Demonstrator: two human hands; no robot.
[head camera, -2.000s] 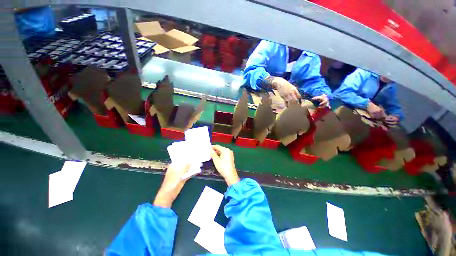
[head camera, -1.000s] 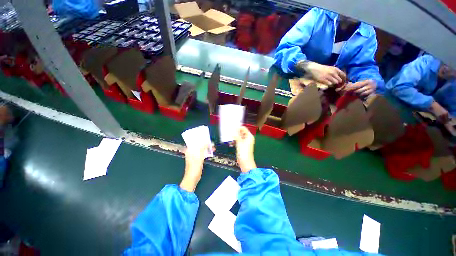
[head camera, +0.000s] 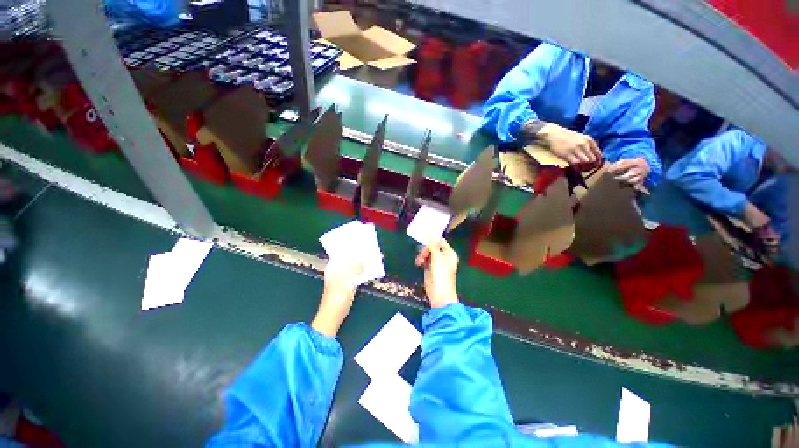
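My left hand (head camera: 340, 284) holds a small fan of white leaflets (head camera: 354, 248) above the conveyor edge rail. My right hand (head camera: 441, 267) pinches one white leaflet (head camera: 427, 225) just in front of the open red cartons. An open red carton (head camera: 381, 214) with upright brown flaps stands on the green belt behind my hands. Another red carton (head camera: 492, 255) is right of my right hand. Loose white leaflets (head camera: 388, 346) lie on the green table between my forearms.
The chipped edge rail (head camera: 613, 354) runs across between table and belt. A grey slanted post (head camera: 131, 118) stands at left. More leaflets (head camera: 175, 274) lie left and right on the table. Two people in blue work opposite. Dark trays (head camera: 267, 61) and a brown shipping carton (head camera: 364, 44) are behind.
The leaflet in my right hand now tilts and sits slightly lower and further right, nearer the cartons. The cartons beyond my hands have shifted left. My left hand still holds its fan.
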